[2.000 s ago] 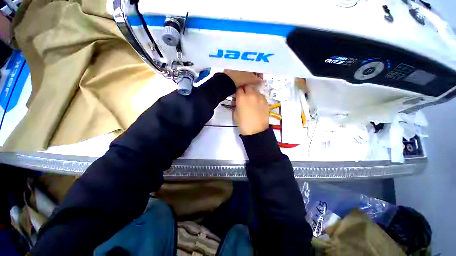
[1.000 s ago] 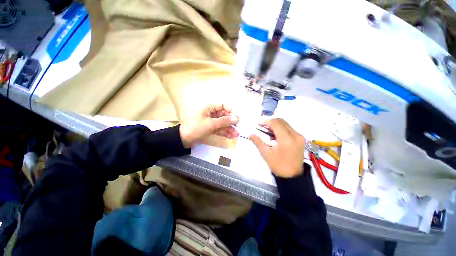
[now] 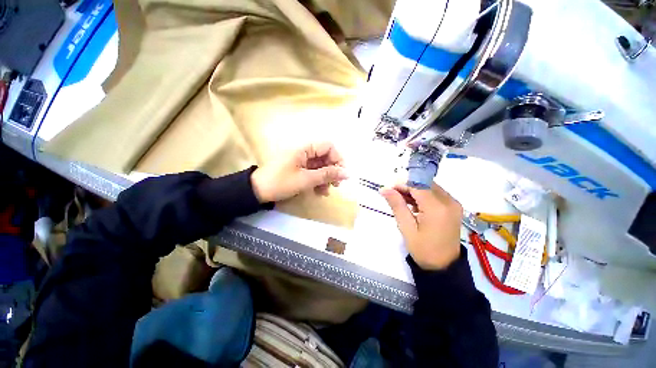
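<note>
My left hand [image 3: 306, 174] is over the edge of a large khaki garment panel [image 3: 180, 93], thumb and fingertips together; a tiny pale bit may be at the tips, too small to tell. My right hand [image 3: 424, 219] is right of it, its fingertips at a slim dark tool [image 3: 370, 185], possibly tweezers, that points left. The hands are apart. The presser foot and needle area [image 3: 390, 131] of the white sewing machine [image 3: 413, 47] is just above and between them, in bright glare.
Red-handled pliers [image 3: 489, 266] and yellow-orange handles [image 3: 500, 218] lie right of my right hand, with a printed white label [image 3: 529, 251] on them. Crumpled clear plastic [image 3: 586, 295] lies at the table's right. A grey measuring scale [image 3: 288, 262] edges the table. Another machine [image 3: 86, 43] stands at upper left.
My hands were together under the machine head two seconds ago, then came apart left of the pliers. Since one second ago they have barely moved; the view has shifted closer to the needle.
</note>
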